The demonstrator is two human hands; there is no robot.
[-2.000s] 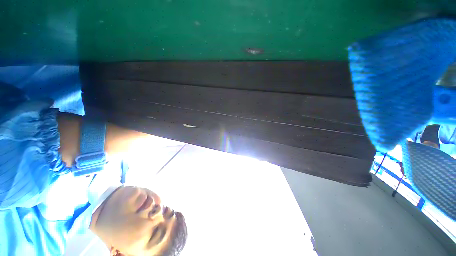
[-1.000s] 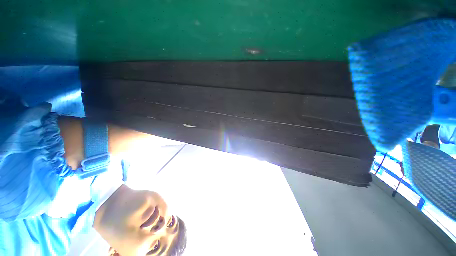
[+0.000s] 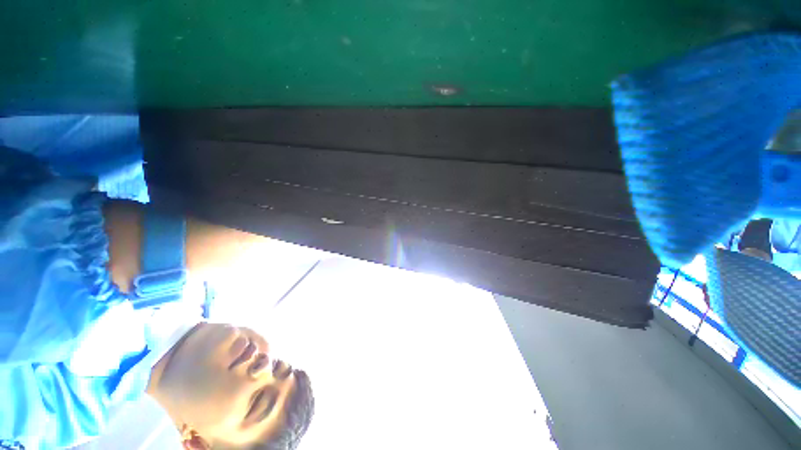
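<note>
A dark layered slab (image 3: 395, 185) crosses the middle of the view, with thin light lines and a small pale mark on it. It borders a glossy green surface (image 3: 351, 53) along the top. Broad blue ribbed webbing (image 3: 694, 149), probably the camera's head strap, lies close to the lens at the right. Neither my left hand nor my right hand can be made out as mine.
A person in a light-blue smock (image 3: 53, 264) is at lower left, head tilted. A blue wrist strap (image 3: 162, 255) is on that person's forearm; the hand is lost behind the slab and in glare. A grey patterned band (image 3: 757, 308) and blue rails (image 3: 685, 303) show at right.
The person's head has tipped and moved slightly left and down. The smock sleeve and strapped wrist have shifted a little. The slab, green surface and webbing have not moved.
</note>
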